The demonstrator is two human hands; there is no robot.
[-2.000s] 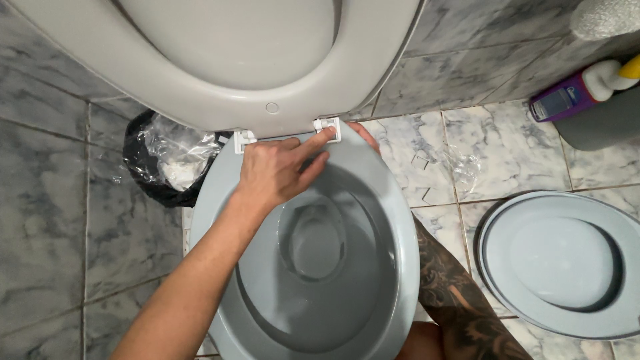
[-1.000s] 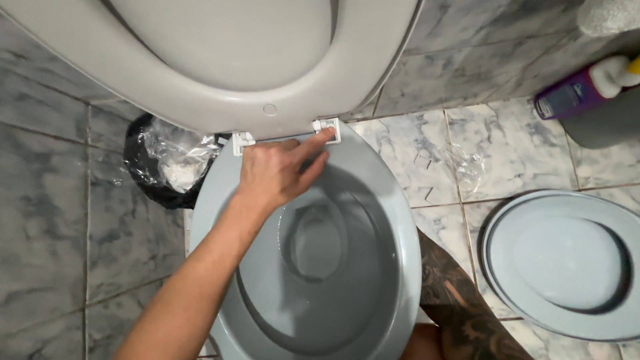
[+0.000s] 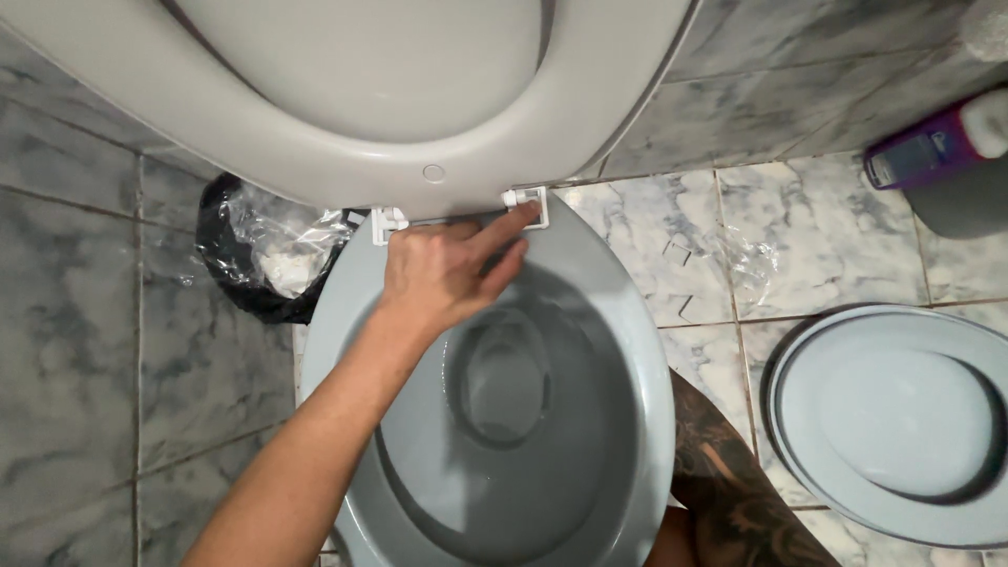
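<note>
My left hand (image 3: 453,272) reaches over the back rim of a grey toilet bowl (image 3: 654,386), palm down, with its index fingertip on the right white plastic hinge (image 3: 542,224). It grips nothing; the other fingers are bent, some partly hidden. The left white hinge (image 3: 381,230) sits on the rim just beside the knuckles. Behind the hinges a light grey toilet seat and lid (image 3: 378,169) stand raised. My right hand is out of sight. A tattooed limb (image 3: 724,465) runs down beside the bowl's right side, its far end hidden by the bowl.
A bin with a black bag (image 3: 216,260) and clear plastic stands left of the bowl. Another light blue-grey toilet seat with lid (image 3: 890,417) lies on the floor at right. Small bent metal pieces (image 3: 677,250), clear film (image 3: 756,256) and a purple bottle (image 3: 917,150) are also at right.
The fingers seen two seconds ago beside the right hinge, at the bowl's outer edge, are out of sight. My left hand has stayed at the hinges, its index finger on the right one.
</note>
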